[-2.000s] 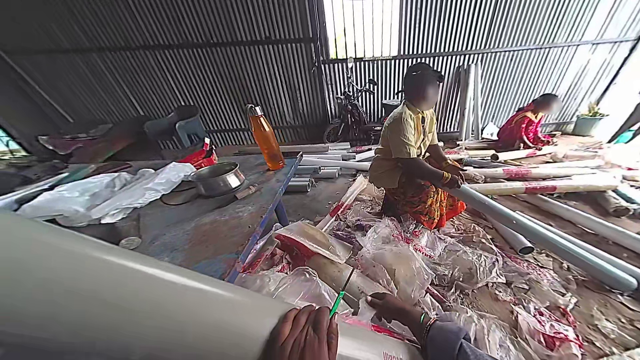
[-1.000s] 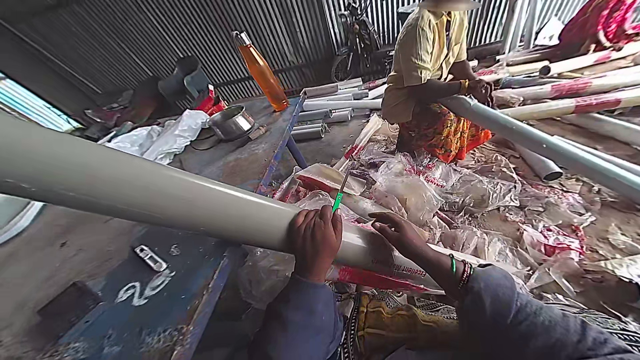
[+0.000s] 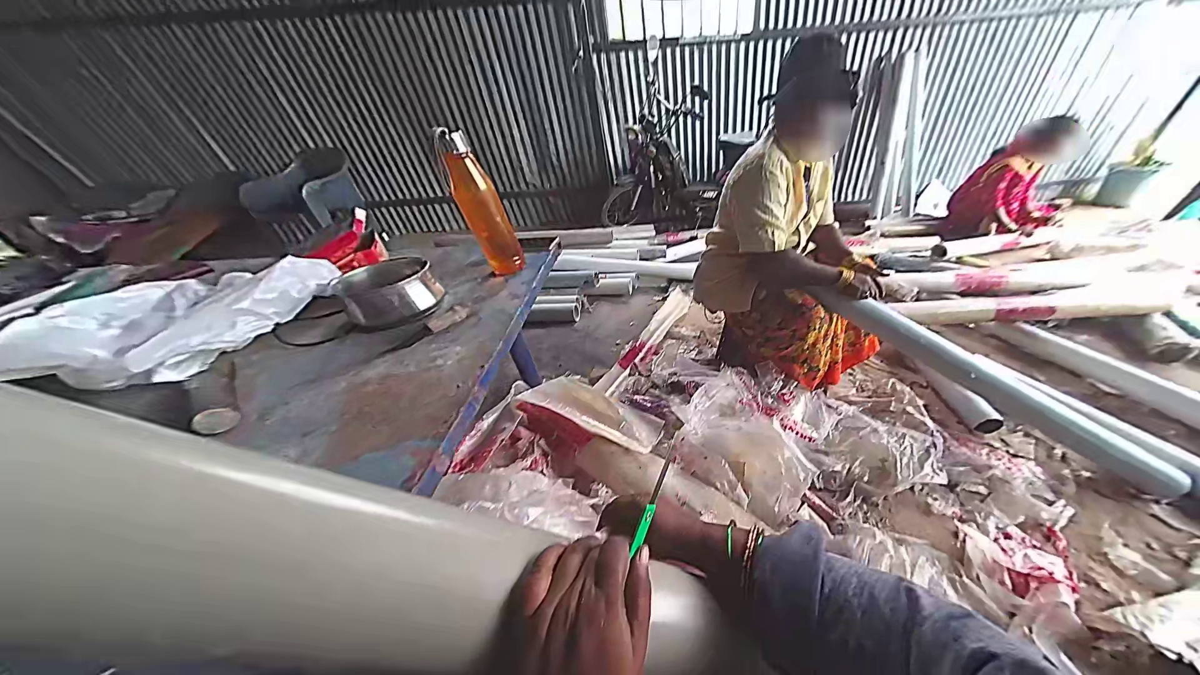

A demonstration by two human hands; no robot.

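Note:
A large grey plastic pipe [image 3: 281, 544] runs across the lower left of the view. My left hand [image 3: 586, 600] lies on top of the pipe near its right part and grips a thin-bladed tool with a green handle [image 3: 643, 527], its blade pointing up. Just beyond, my right hand [image 3: 647, 525] reaches around the far side of the pipe, its fingers largely hidden behind the left hand and the tool. Bangles circle the right wrist. Crumpled clear plastic film [image 3: 750, 450] with red print lies past the hands.
A blue-edged metal table [image 3: 487, 370] holds an orange bottle [image 3: 483, 206], a steel pot [image 3: 389, 291] and white plastic sheeting [image 3: 159, 323]. A co-worker [image 3: 787, 206] holds a grey pipe [image 3: 1012, 394]; another person [image 3: 1003, 187] sits farther back among pipes.
My right hand has moved in beside my left hand, at the far side of the pipe; one second ago it lay apart, to the right. The view has shifted.

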